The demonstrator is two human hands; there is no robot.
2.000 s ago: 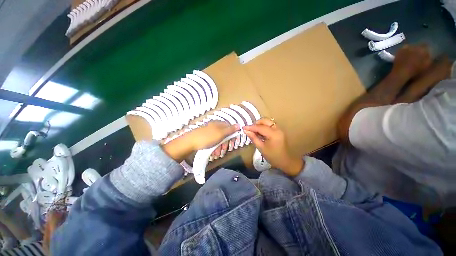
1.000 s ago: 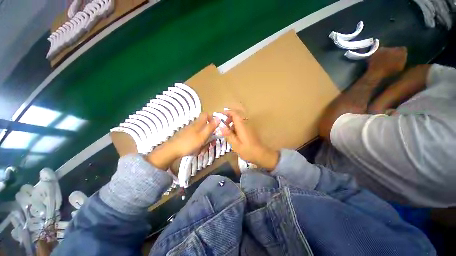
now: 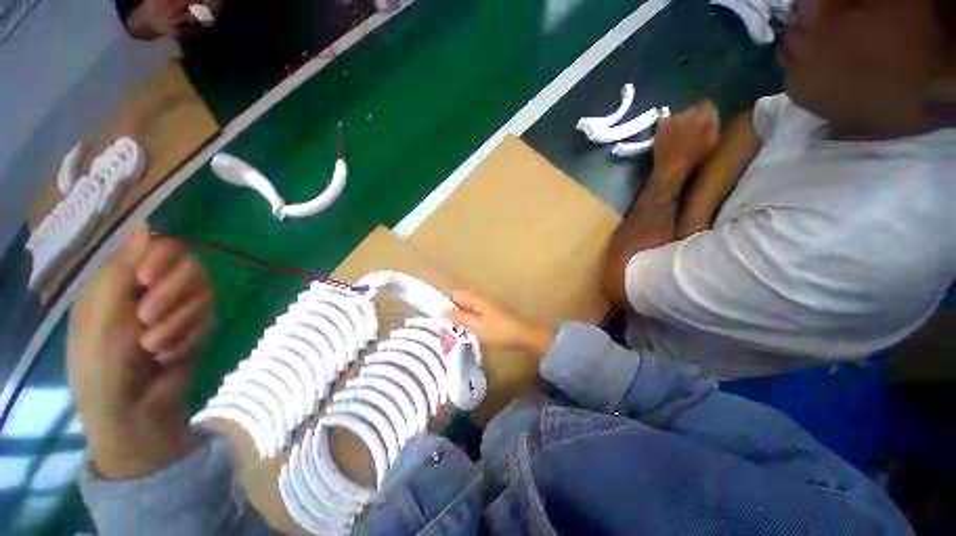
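Note:
My left hand (image 3: 147, 340) is raised at the left, its fingers closed on the end of a thin dark red wire (image 3: 246, 259). The wire runs taut to the tip of a white curved arm (image 3: 409, 288). My right hand (image 3: 495, 322) holds this arm near its joint with a white rounded housing (image 3: 464, 379). The housing hangs towards me; its inside is hidden. White arc shells stand nested in two rows, a farther row (image 3: 294, 361) and a nearer row (image 3: 393, 382), on brown cardboard.
A white S-shaped subassembly (image 3: 304, 204) lies on the green belt (image 3: 419, 105). A bare cardboard sheet (image 3: 514, 215) lies right of the rows. A coworker's white sleeve (image 3: 723, 283) and arms are at the right, near loose white arcs (image 3: 624, 128). More shells (image 3: 89, 199) lie across the belt.
My hands were together over the near row. My left hand has moved far left with the wire stretched out. The camera view has shifted, and an S-shaped piece now shows on the belt.

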